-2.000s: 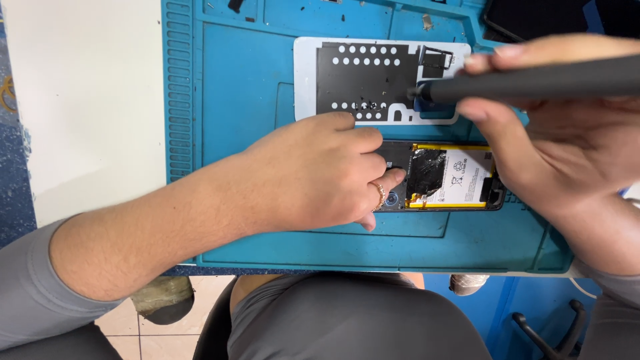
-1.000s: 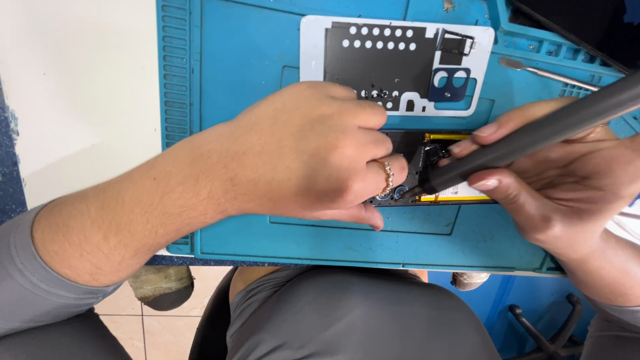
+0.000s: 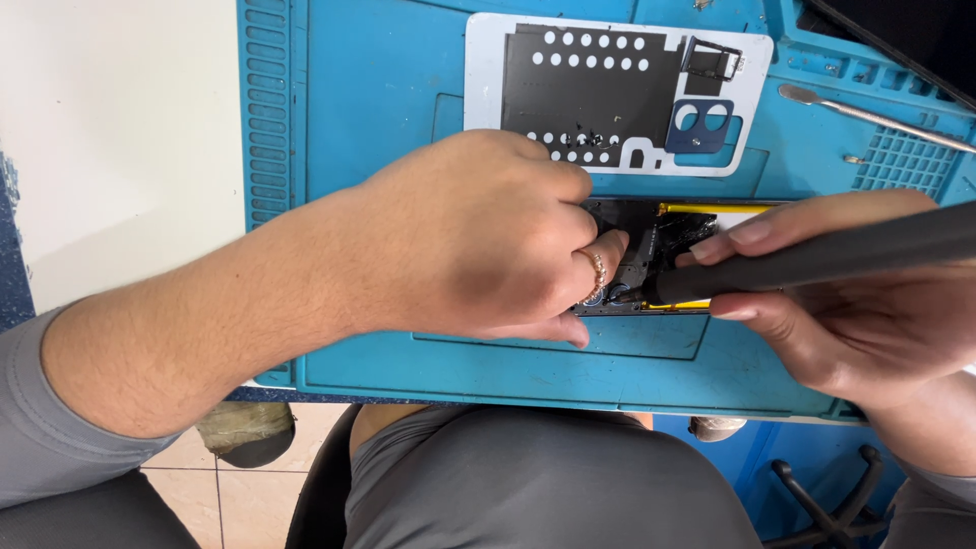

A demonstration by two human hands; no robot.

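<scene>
An opened smartphone (image 3: 633,229) lies on a blue silicone repair mat (image 3: 366,366), its camera end to the left. My left hand (image 3: 496,236), with a beaded ring on one finger, rests over that end and hides part of it; its fingers are bent and hold the phone down. Between the fingers and thumb of my right hand (image 3: 831,297) is a thick dark pen-shaped screwdriver (image 3: 801,263). Its thin tip is at the camera rings beside my left hand. A battery (image 3: 732,221) with yellow edges sits in the phone, partly covered by black film and my right hand.
Beyond the phone lies a pale back cover (image 3: 484,76) with a dark sheet, a blue camera lens plate (image 3: 699,126) and a small black frame (image 3: 711,59). A metal spudger (image 3: 877,116) is at the right. A dark device (image 3: 907,38) stands at the top right corner.
My right hand and the screwdriver have moved from above the back cover to the camera end of the phone. The blue lens plate, earlier covered by the tool, now shows on the cover.
</scene>
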